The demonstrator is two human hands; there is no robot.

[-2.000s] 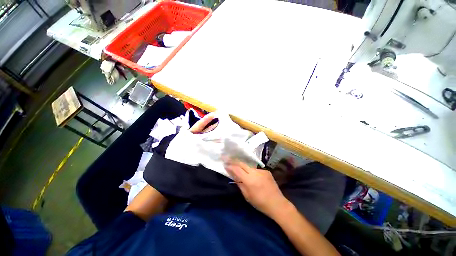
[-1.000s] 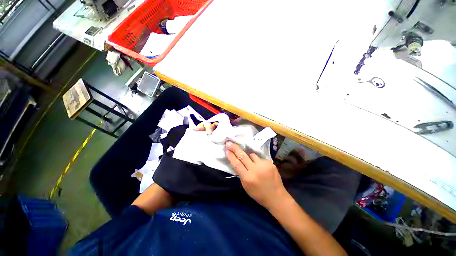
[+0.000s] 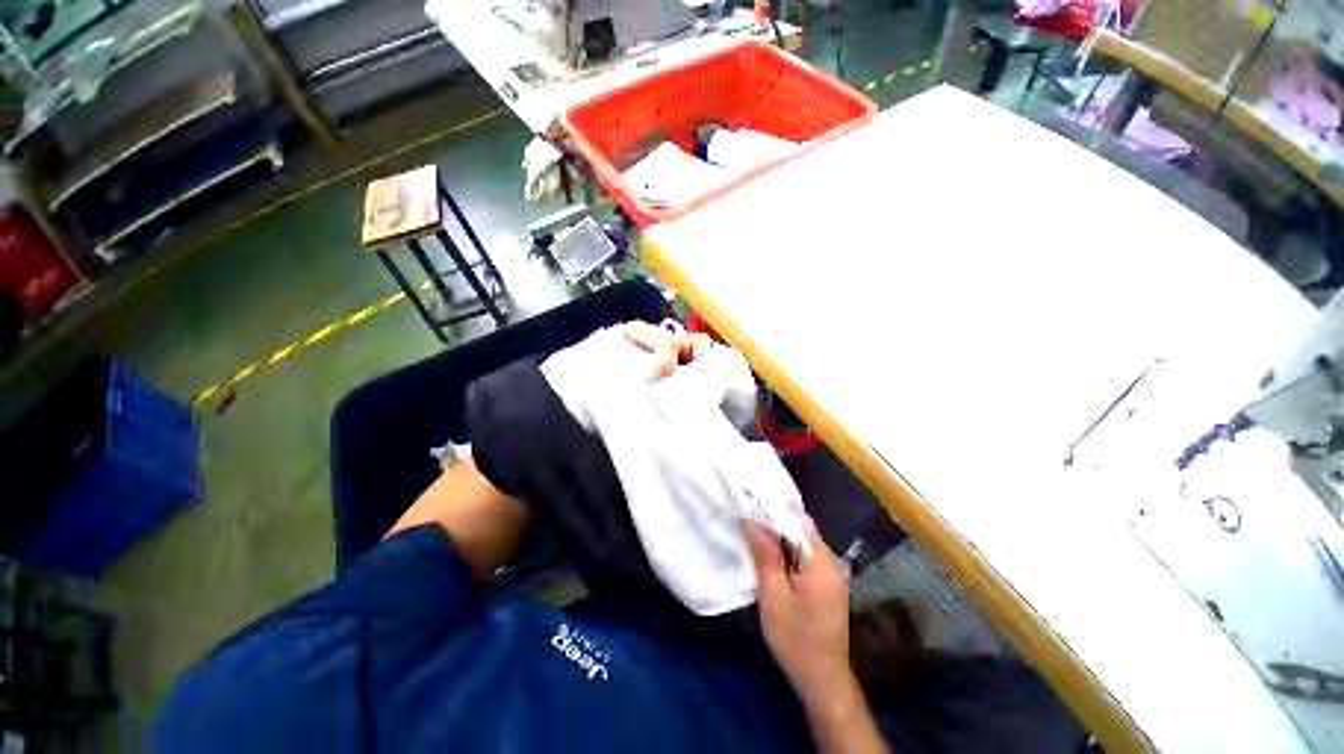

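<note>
A garment piece of black cloth (image 3: 546,457) joined to a white panel (image 3: 678,471) lies over my lap, below the table edge. My left forearm goes under the black cloth. The fingertips of my left hand (image 3: 666,351) show at the top of the white panel, with cloth around them; the rest of that hand is hidden. My right hand (image 3: 803,597) pinches the lower right edge of the white panel between thumb and fingers. Silver-grey thread snips (image 3: 1306,681) lie on the table at the right rim of the picture.
The white table (image 3: 943,295) has a wooden edge (image 3: 899,494) close beside the cloth. A red slotted basket (image 3: 590,133) holding white pieces stands at its far left corner. A dark cloth catcher (image 3: 386,427) hangs below. A stool (image 3: 403,203) and blue bin (image 3: 148,457) stand left.
The view has swung left and up. My right hand has gone from lying on the white panel to pinching its lower edge, and the panel now hangs longer towards me. My left fingers remain at its top.
</note>
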